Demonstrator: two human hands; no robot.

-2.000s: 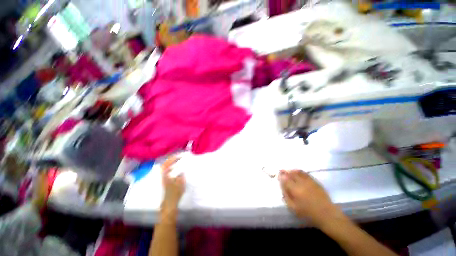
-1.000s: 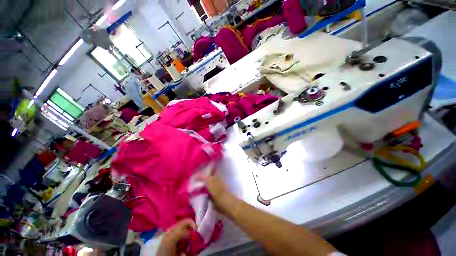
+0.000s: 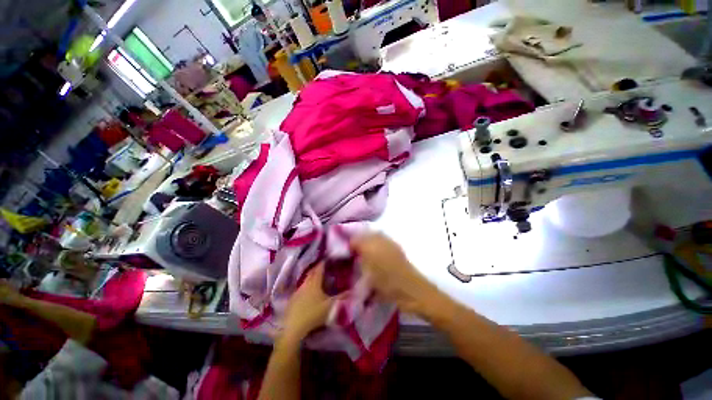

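A magenta garment piece with pale pink-white panels and magenta strips lies bunched at the left of the machine table, its lower part hanging over the front edge. My left hand holds its cloth near the front edge. My right hand grips the same cloth just to the right; its fingers are blurred and partly hidden by folds. More magenta cloth lies heaped behind. The white sewing machine head stands to the right, with no cloth under its needle area.
Green scissor handles lie at the right edge. A neighbouring machine with a round dark end is on the left. A person's arm with magenta cloth is at the lower left. Beige cloth lies on the table behind.
The garment has been turned over and spread so its pale panels show at the front. Both hands now grip it closer together. The camera view has shifted.
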